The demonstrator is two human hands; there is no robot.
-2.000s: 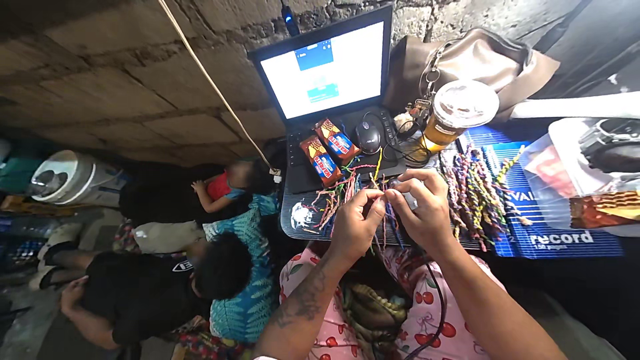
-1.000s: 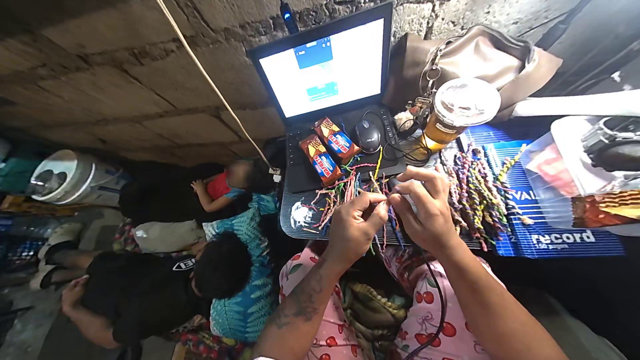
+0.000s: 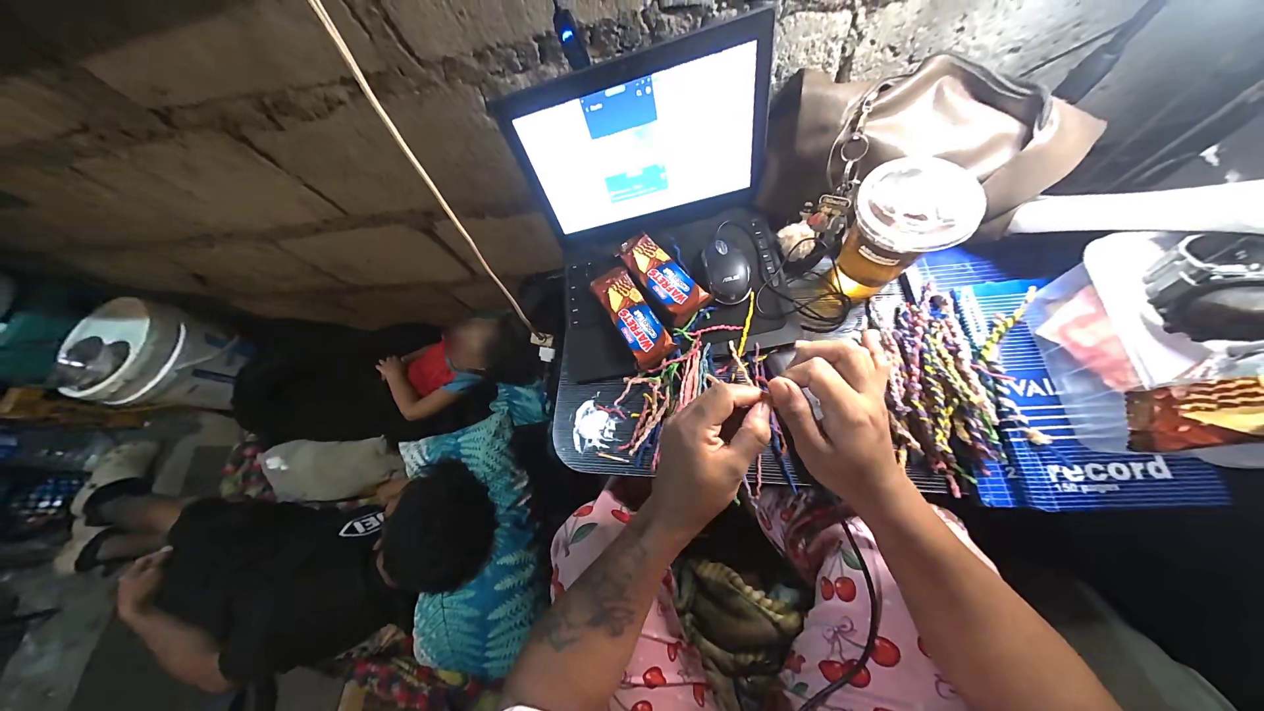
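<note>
Both my hands meet over the laptop's front edge, thumb and finger of each pinched together around thin colored strands. My left hand (image 3: 706,454) and my right hand (image 3: 834,415) almost touch at the fingertips; the strand between them is mostly hidden by the fingers. Loose multicolored strands (image 3: 681,385) spread beside and beneath my hands on the laptop's palm rest. A bundle of braided multicolored cords (image 3: 948,385) lies right of my right hand, on a blue record book (image 3: 1096,479).
An open laptop (image 3: 642,138) holds two wafer packs (image 3: 632,321) and a black mouse (image 3: 726,272). A lidded cup of amber drink (image 3: 904,222), a bag (image 3: 958,118) and a plastic container (image 3: 1116,365) stand around. Two people (image 3: 286,563) lie at the left. A cord hangs by the wall.
</note>
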